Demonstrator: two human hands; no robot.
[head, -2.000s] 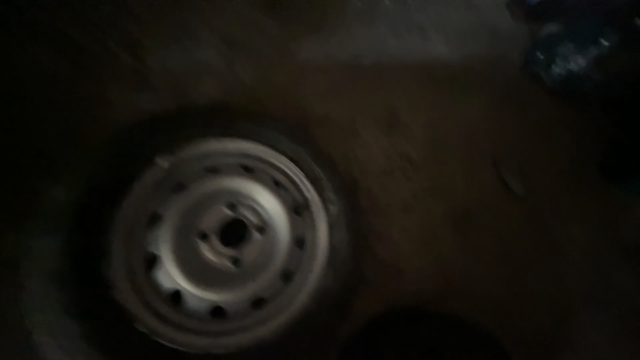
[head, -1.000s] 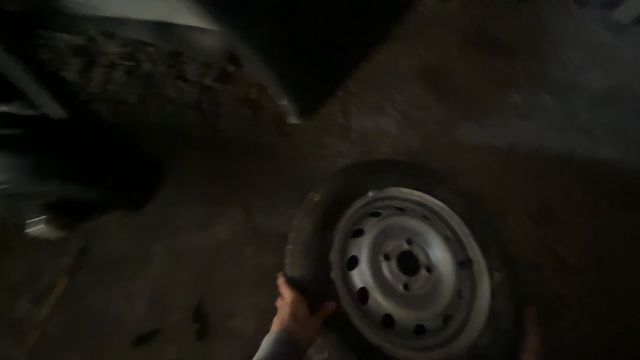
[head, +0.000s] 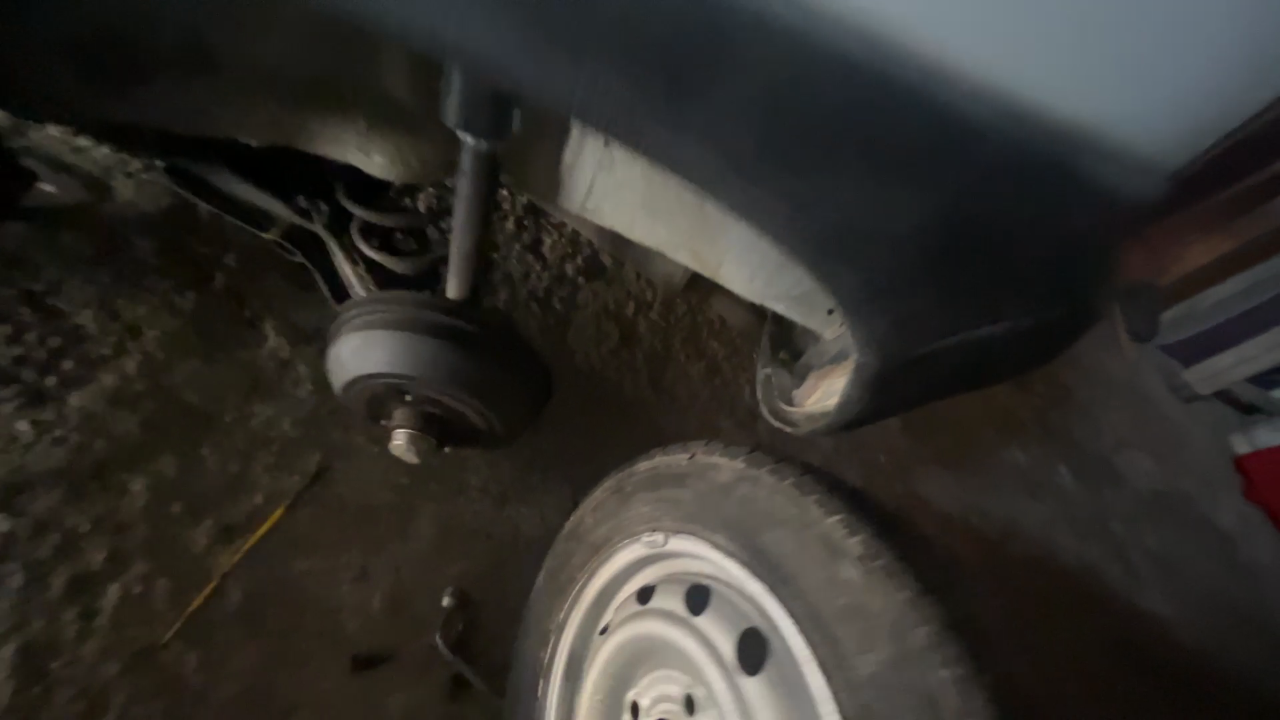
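A car wheel with a black tire (head: 800, 560) and a silver steel rim (head: 690, 590) stands at the bottom centre, its lower part cut off by the frame edge. Neither my left hand nor my right hand shows. Up and to the left of the wheel is the bare brake drum (head: 430, 370) of the raised car, with a metal hub cap (head: 408, 442) at its centre. A shock absorber (head: 470, 210) rises behind the drum, beside a coil spring (head: 385, 240).
The dark bumper (head: 900, 230) and the light wheel-arch edge (head: 690, 225) hang above the wheel. A bent metal tool (head: 455, 635), perhaps a wheel wrench, lies on the ground near the tire. A thin yellow strip (head: 235, 560) lies at left; a red thing (head: 1260, 480) is at far right.
The view has swung up to the car's wheel arch and drum. One second ago my left hand was on the tire's side and part of my right hand showed near it; now both are out of view.
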